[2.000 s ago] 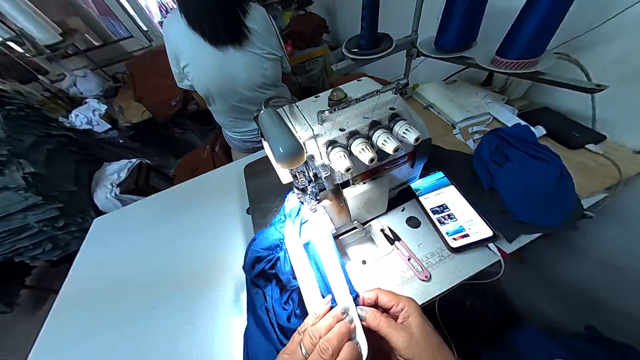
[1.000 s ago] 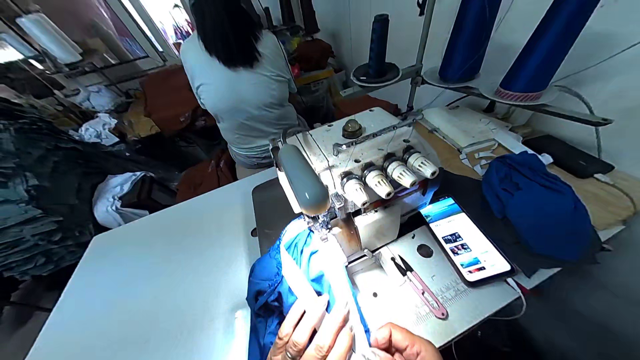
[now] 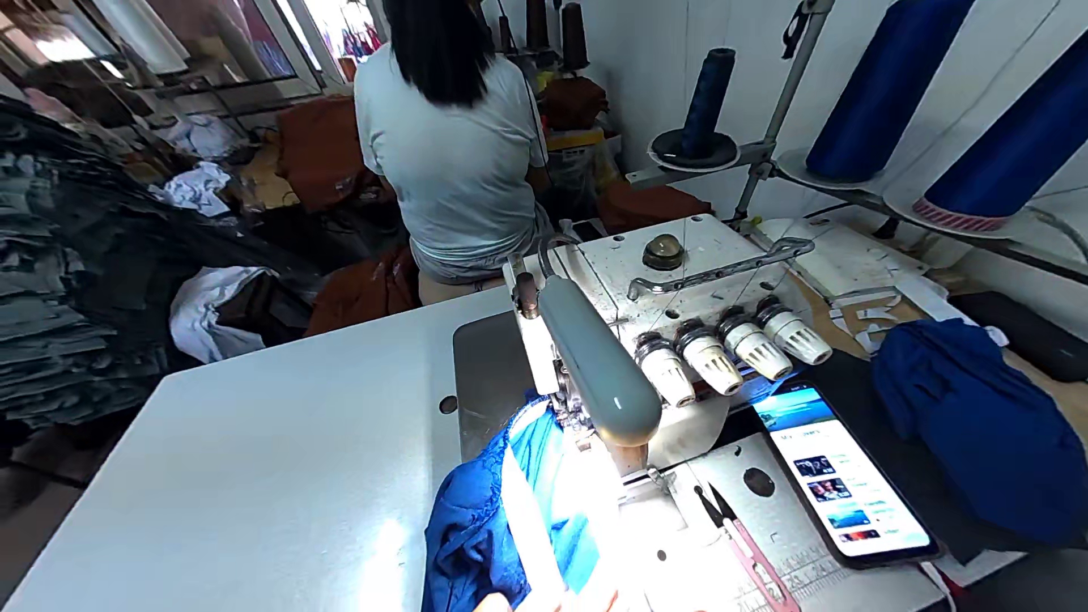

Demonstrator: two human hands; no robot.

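Blue gathered fabric [image 3: 476, 518] with a white elastic band [image 3: 529, 531] along it lies under the needle area of an overlock sewing machine [image 3: 595, 280]. Only the fingertips of my left hand [image 3: 518, 602] show at the bottom edge, on the band and fabric; the rest is out of frame. Glare washes out the area to their right, where my right hand cannot be made out. Pink-handled thread snips [image 3: 748, 552] lie on the machine's metal plate, right of the fabric, beside a lit smartphone [image 3: 841, 476].
A white table [image 3: 297, 442] extends left. Blue cloth [image 3: 977, 425] lies right of the phone. Large blue thread cones [image 3: 888, 89] stand on a rack behind. A person [image 3: 450, 161] sits with their back turned beyond the machine. Dark garments [image 3: 68, 289] are piled at far left.
My hands have moved down, mostly out of the frame; earlier both showed on the band and fabric. The view has shifted, with the machine lower in it.
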